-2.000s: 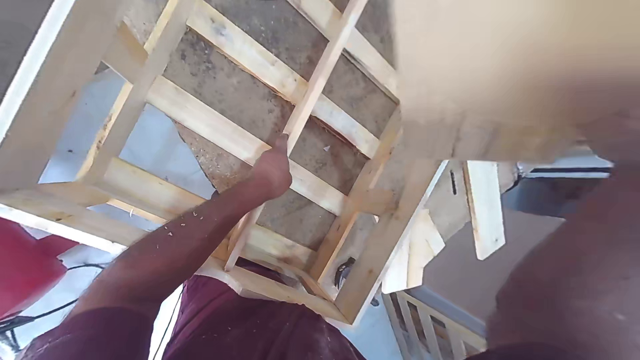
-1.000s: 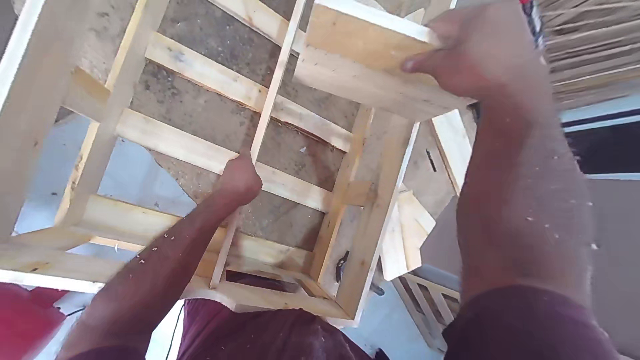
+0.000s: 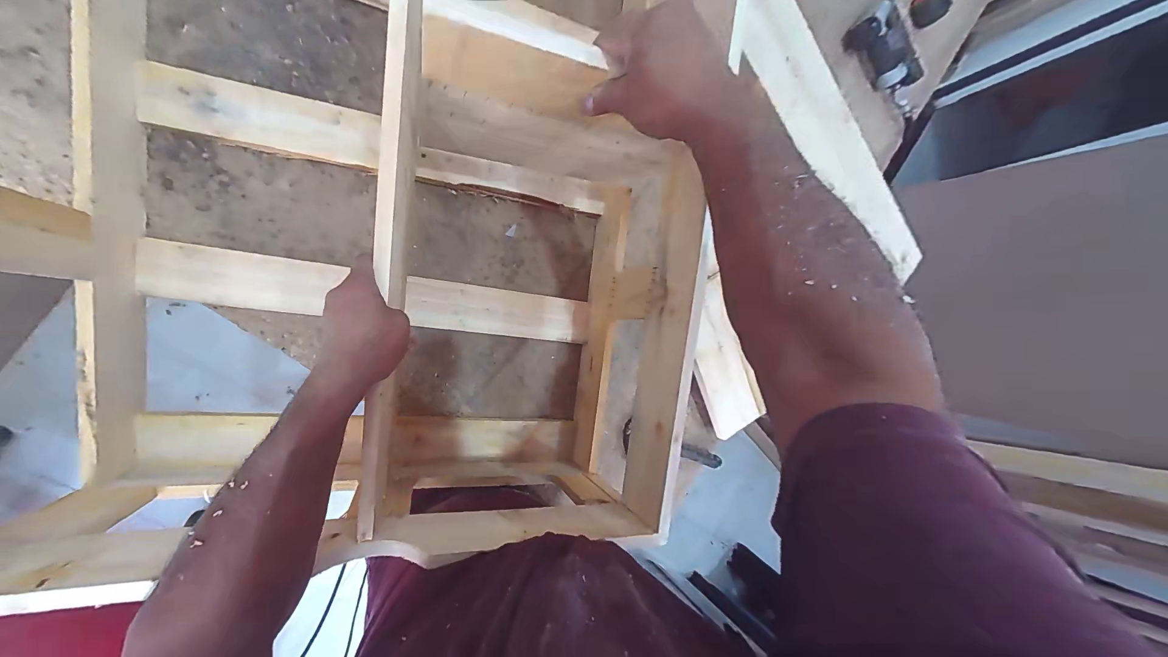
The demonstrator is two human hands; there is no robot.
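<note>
A slatted wooden frame (image 3: 675, 365) lies before me, with cross slats (image 3: 493, 306) over a stained board. My left hand (image 3: 365, 324) grips a long narrow wooden strip (image 3: 397, 155) that runs lengthwise above the slats. Its lower end rests by the frame's near rail (image 3: 520, 527). My right hand (image 3: 662, 78) holds a wide wooden board or box-like wooden piece (image 3: 511, 82) by its right end, at the upper middle. That piece lies across the frame, between the strip and the frame's right side. Wood dust sticks to both forearms.
Beyond the frame's right side a pale plank (image 3: 821, 137) slants down. A power tool, likely a drill (image 3: 883, 46), lies at the upper right. Some black metal tool (image 3: 698, 454) shows by the frame's lower right. Dark cables (image 3: 324, 607) hang at the bottom left.
My right hand has brought the wooden piece down into the frame beside the strip; one second ago it was held higher above the frame. My left hand stays on the strip.
</note>
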